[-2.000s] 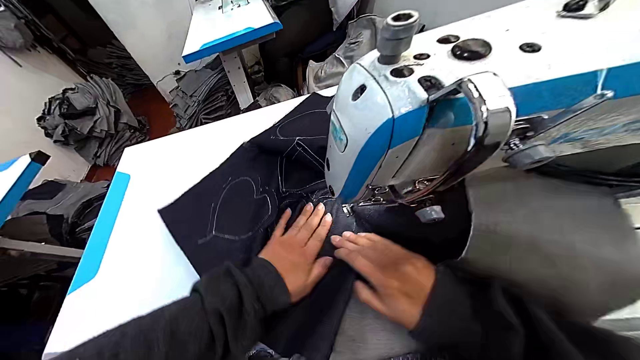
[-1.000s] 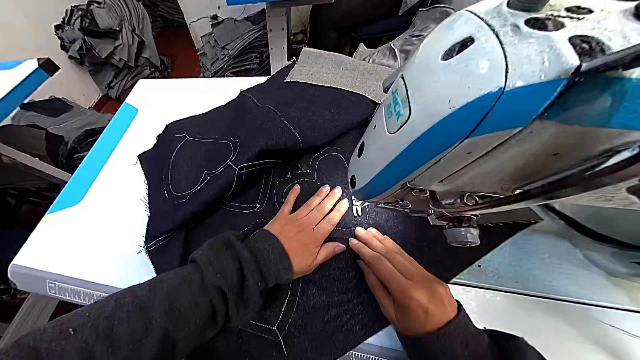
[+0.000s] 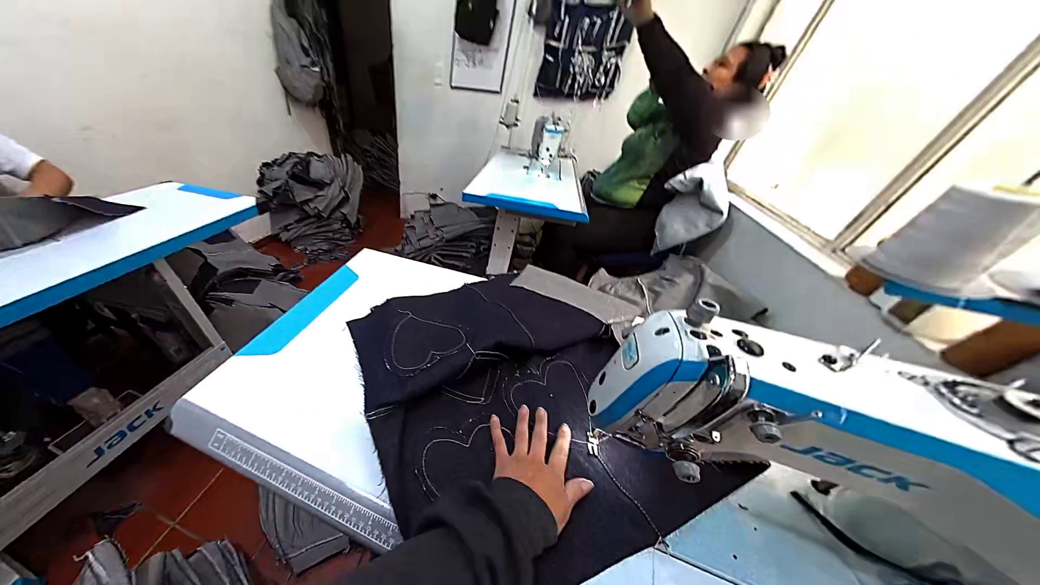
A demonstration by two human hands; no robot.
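My left hand (image 3: pixel 536 465) lies flat on a dark denim fabric piece (image 3: pixel 463 406), fingers spread, just left of the presser foot (image 3: pixel 594 444) of a white and blue Jack sewing machine (image 3: pixel 812 406). The denim bears light stitched or drawn outlines, several of them heart-shaped, and is folded over at its far side. A light line of thread runs from the presser foot toward the near edge of the cloth. Part of the denim lies under the machine's head. My right hand is out of view.
A white sewing table (image 3: pixel 309 390) with a ruler edge holds the work. Piles of grey cloth (image 3: pixel 310 203) lie on the floor. Another machine table (image 3: pixel 528 191) stands behind, beside a seated co-worker (image 3: pixel 691 106) with a raised arm. At left, a co-worker's arm (image 3: pixel 47 177) rests by another table (image 3: pixel 130 213).
My right hand, on the denim beside the presser foot in both earlier frames, has left the view. My left hand stays flat on the cloth. The view has tilted up toward the room.
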